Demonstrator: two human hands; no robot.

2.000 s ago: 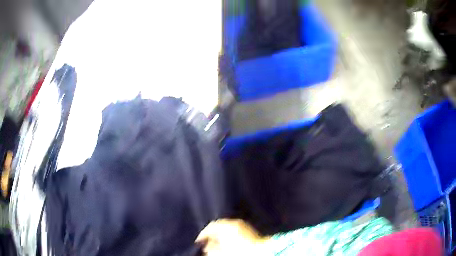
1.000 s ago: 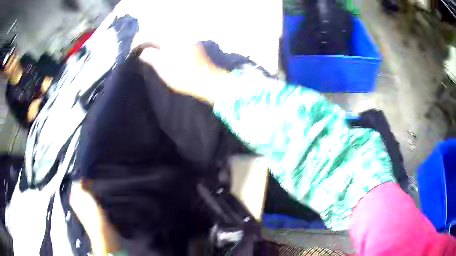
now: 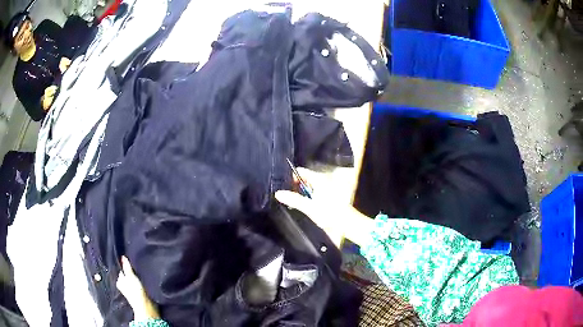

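A dark denim garment (image 3: 204, 140) lies spread over the table, its stitched edge running down near the middle. A part with pale round snaps (image 3: 332, 64) curls at the far right. My right hand (image 3: 319, 207) is at the right side of the garment, holding thread snips (image 3: 303, 184), with the thin blades pointing up and left beside the stitched edge. My left hand (image 3: 132, 289) is at the garment's lower left, against the cloth. Its grip is unclear. The near cloth is bunched, with a pale patch showing in an opening.
Pale grey-blue garments (image 3: 96, 96) lie along the left of the white table (image 3: 361, 144). Blue crates (image 3: 441, 60) stand on the floor at right; dark garments (image 3: 447, 172) fill the middle one. A person (image 3: 41, 70) is at the far left. A checked apron (image 3: 383, 306) shows below.
My right hand has drawn back from the garment's far side to its right side. The garment now lies more spread out, with snaps showing. My left hand remains at the lower left.
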